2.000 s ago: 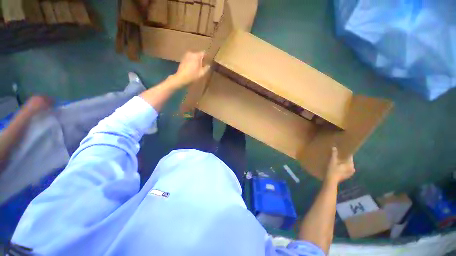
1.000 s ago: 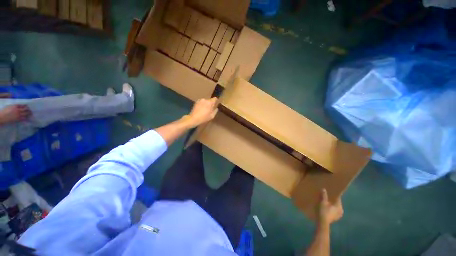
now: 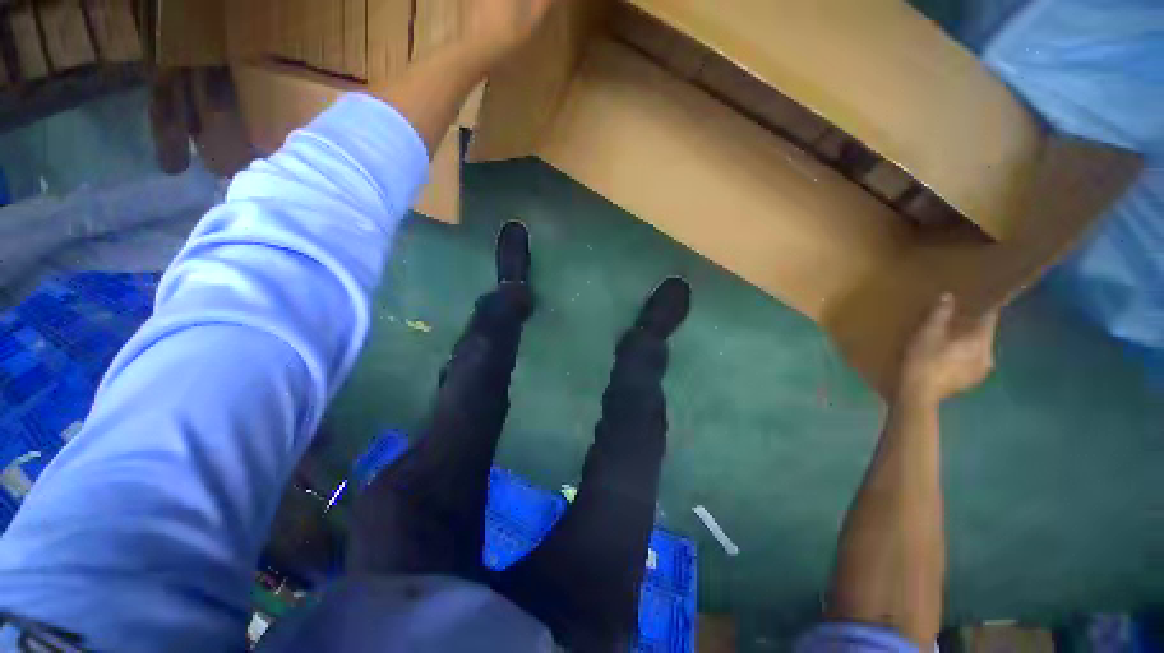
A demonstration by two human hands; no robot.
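Observation:
A large long brown carton (image 3: 715,191) with open flaps is at the top centre and right. Brown packed pieces show in the dark gap between its flaps. My right hand (image 3: 947,357) grips the lower corner flap at its near right end, thumb on top. My left hand (image 3: 511,19) is at the top edge, partly cut off, at the carton's left end; its fingers are not clear. A second open carton (image 3: 306,109) filled with upright brown pieces stands at the upper left, beside the long one.
A blue plastic-wrapped bulk (image 3: 1098,77) is at the upper right. Blue crates (image 3: 77,344) stand at the left, and a blue bin (image 3: 666,593) lies behind my legs. A white strip (image 3: 715,529) lies on the green floor. Part of another person's pale clothing (image 3: 121,236) shows at the left.
The long carton appears higher and larger in view, with both hands at its ends. My left hand has moved up to the top edge. My feet now show below the carton.

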